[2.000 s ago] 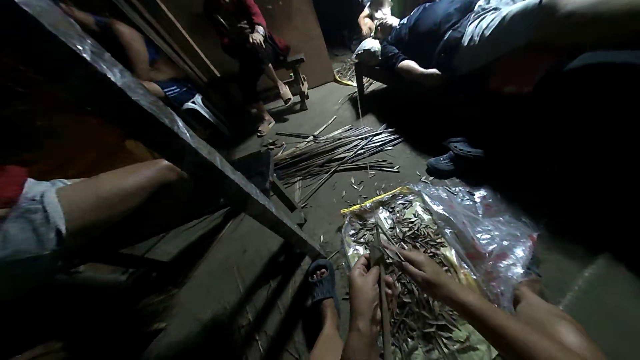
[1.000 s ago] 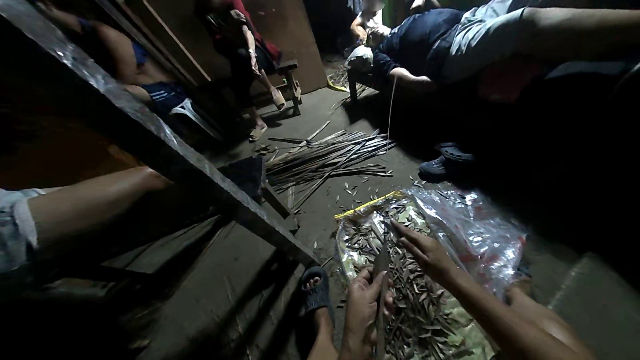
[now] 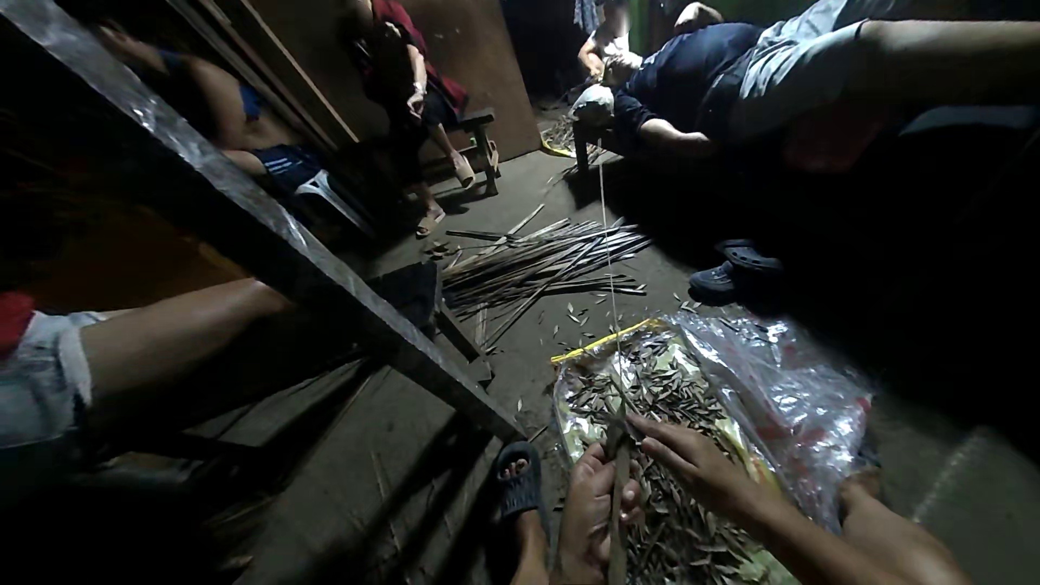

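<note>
My left hand [image 3: 597,500] is closed around a flat, dark strip [image 3: 619,520] that looks like a knife or a piece of wood, low in the view. My right hand [image 3: 686,455] lies at the strip's upper end with its fingers stretched; whether it pinches anything there is hidden. From that spot a long, thin, pale strand [image 3: 608,244] runs up and away across the floor. Beneath both hands, many short brown shavings [image 3: 682,390] cover a plastic sheet with a yellow edge [image 3: 605,343].
Ahead lies a heap of long, thin sticks [image 3: 544,264] beside a low wooden bench [image 3: 414,301]. A slanting beam [image 3: 268,219] crosses the left side. Dark clogs [image 3: 731,272] stand to the right. Several people sit or lie around, one on a bench at the upper right.
The pale strand, short and upright near the far bench a second ago, now reaches down to my hands. My hands stay over the sheet.
</note>
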